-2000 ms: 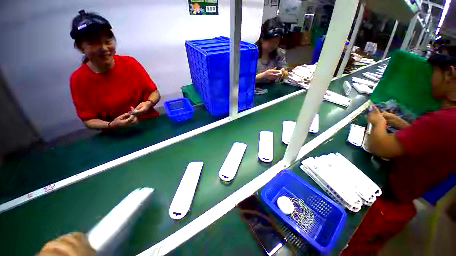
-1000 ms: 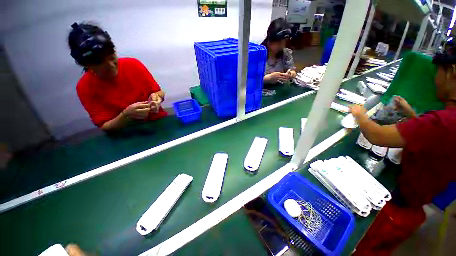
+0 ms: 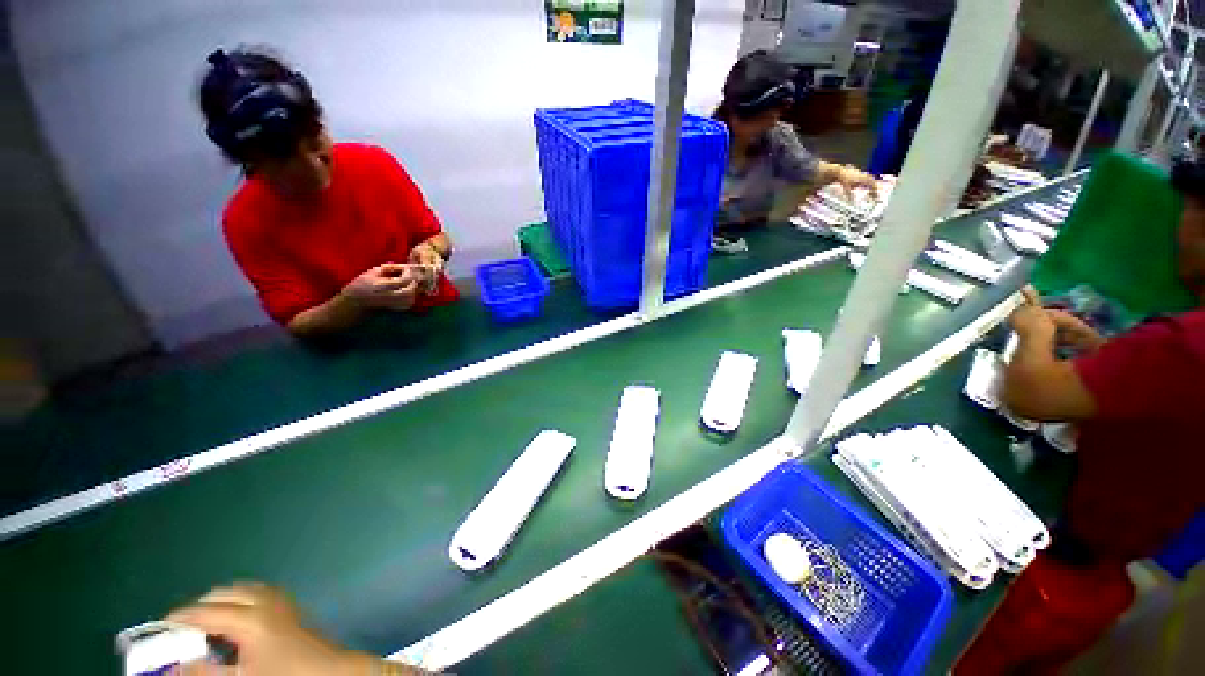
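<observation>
My right hand point(image 3: 271, 637) is at the lower left edge, partly cut off and slightly blurred, its forearm coming from the right. Its fingers are closed on the end of a white hang-tab pack point(image 3: 161, 650); most of that pack is cut off by the bottom edge. My left hand is not in view. Several slim white packs lie spaced along the green conveyor belt point(image 3: 330, 528), plain face up. The nearest pack point(image 3: 513, 499) lies slanted, with its holed end towards me.
A blue basket point(image 3: 899, 610) holds a white round item point(image 3: 786, 559) and pale strands. A dark flat rectangle point(image 3: 720, 608) lies left of it, a pack stack point(image 3: 938, 502) right. A white upright point(image 3: 899, 238) rises beside the belt. Workers sit opposite and right; blue crates point(image 3: 621, 205) stand opposite.
The laid packs have moved right along the belt. My right hand has come further into view at the lower left with a pack. The worker at the far bench now reaches to the pack pile.
</observation>
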